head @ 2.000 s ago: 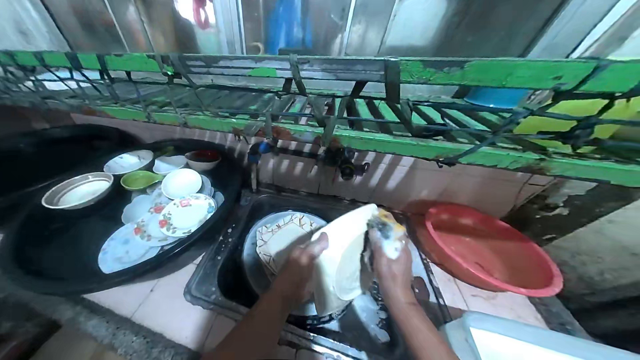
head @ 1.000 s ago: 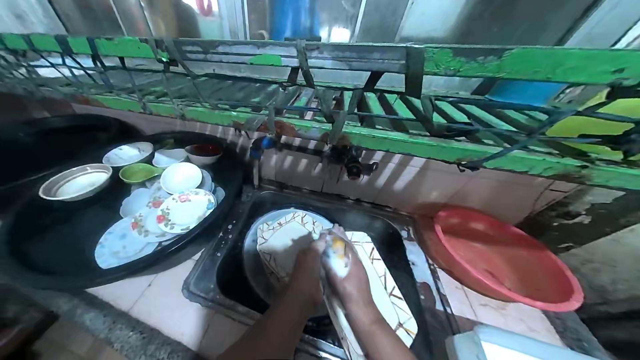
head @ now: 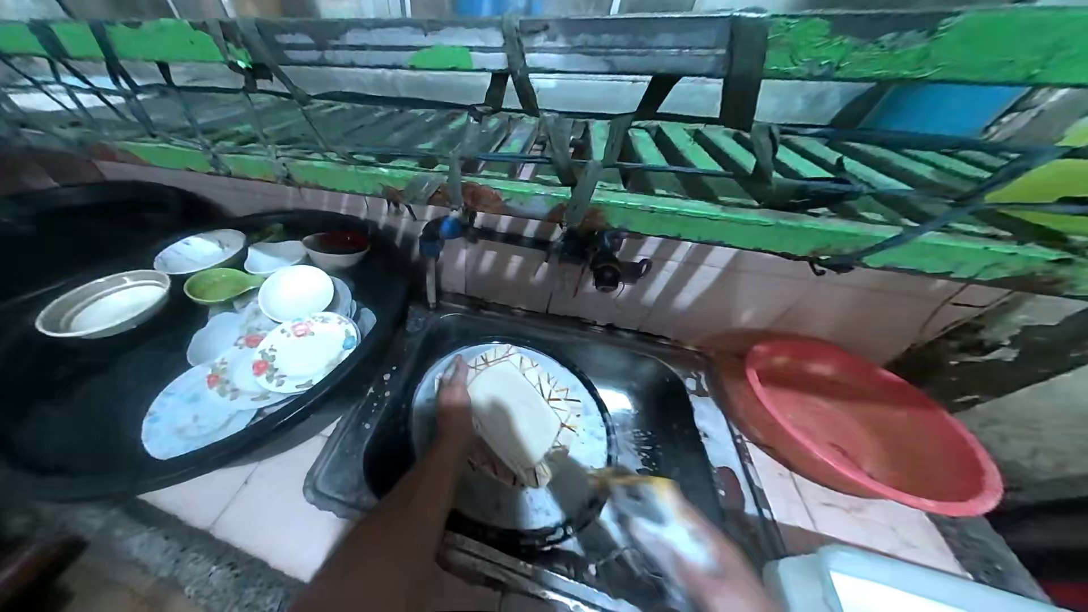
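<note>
A rectangular plate with a brown line pattern (head: 518, 412) lies on a round pale plate or tray (head: 591, 425) in the black sink (head: 654, 387). My left hand (head: 455, 404) touches the left edge of the patterned plate; whether its fingers grip the rim I cannot tell. To the lower right of the plates, my right hand (head: 680, 535), blurred, holds a soapy sponge (head: 642, 501) with some yellow on it.
At left, a large black basin (head: 76, 408) holds flowered plates (head: 306, 353), bowls (head: 296, 293) and a green bowl (head: 221, 286). A red basin (head: 875, 425) sits right of the sink, near a white container (head: 901, 586). Behind are a faucet (head: 608, 268) and a green slatted rack (head: 680, 170).
A patterned plate that my hands held up over the sink now lies flat on the round one. My right hand, with the sponge, has moved away from my left, toward the lower right.
</note>
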